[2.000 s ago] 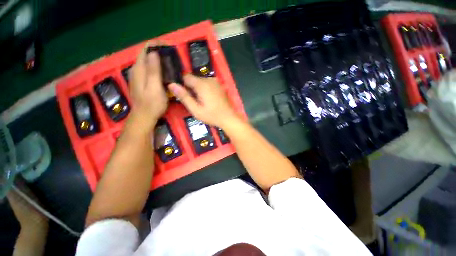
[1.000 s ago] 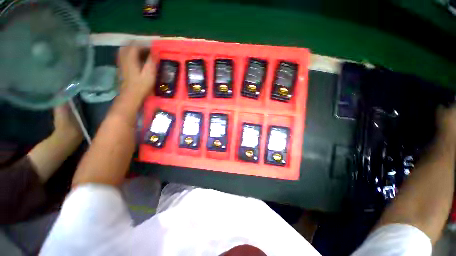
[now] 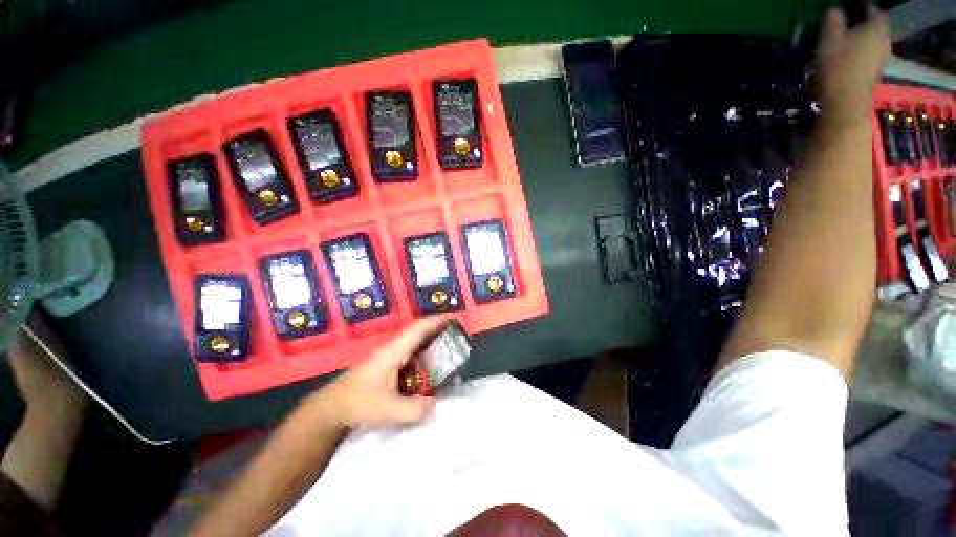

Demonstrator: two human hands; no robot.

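Note:
The red tray [image 3: 346, 226] lies on the bench in front of me, tilted in the picture, with several phone units [image 3: 393, 136] in its two rows of pockets. My left hand [image 3: 377, 383] is at the tray's near edge, close to my body, and grips another phone unit [image 3: 442, 357] with a silvery face and a gold spot. My right hand [image 3: 851, 52] is stretched to the far right corner of the black blister tray [image 3: 723, 157]. Something dark is at its fingertips, but it is too blurred to tell whether it is held.
A loose frame [image 3: 616, 249] and a flat dark panel [image 3: 594, 103] lie between the trays. The green belt [image 3: 314, 31] runs beyond the pale edge. A desk fan [image 3: 63, 267] is left, near another person's arm [image 3: 42, 420]. A second red tray [image 3: 891, 199] is at right.
My left hand has left the tray's left side and now holds a phone unit in front of it. My right hand reaches the black tray's far corner. The view has shifted and turned.

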